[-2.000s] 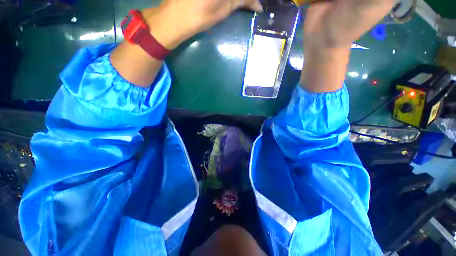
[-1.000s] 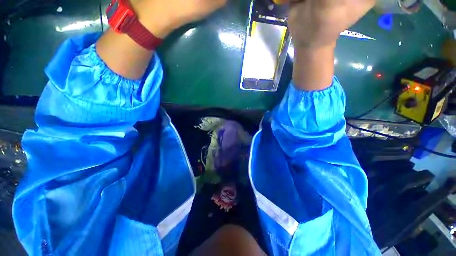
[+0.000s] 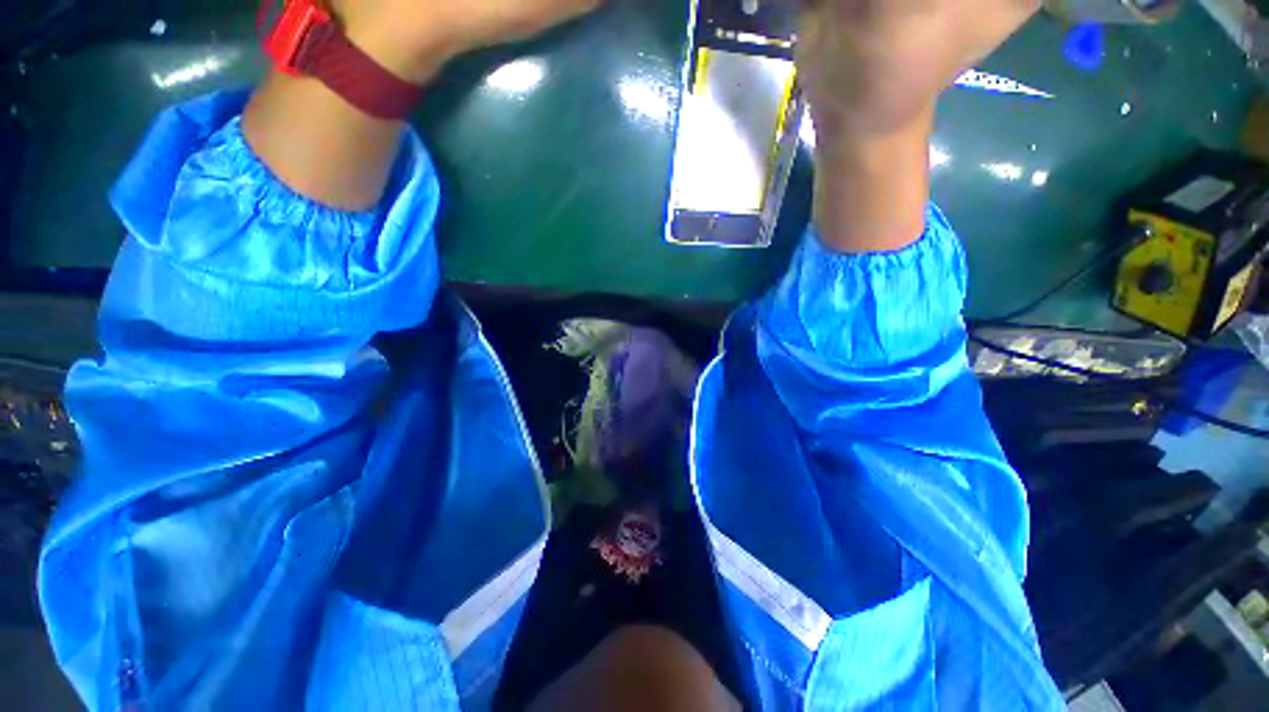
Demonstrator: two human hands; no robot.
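Note:
An opened smartphone [image 3: 722, 146] lies on the green mat at the top centre, its pale battery area and yellow edging facing up. Its far end is cut off by the top edge. My left hand [image 3: 480, 17] is at the top edge, left of the phone, with its fingers out of the picture. My right hand [image 3: 905, 56] is over the phone's upper right side, its fingertips cut off or hidden. What either hand holds does not show.
A yellow and black power supply box [image 3: 1166, 271] with a dial stands at the right. A small blue pick [image 3: 1084, 46] and a thin white pointed piece [image 3: 1005, 85] lie right of my right hand. Black trays [image 3: 1099, 480] are stacked at the lower right.
The phone and both hands sit higher in the picture, and my left hand is also further left. The red light on the power supply no longer shows.

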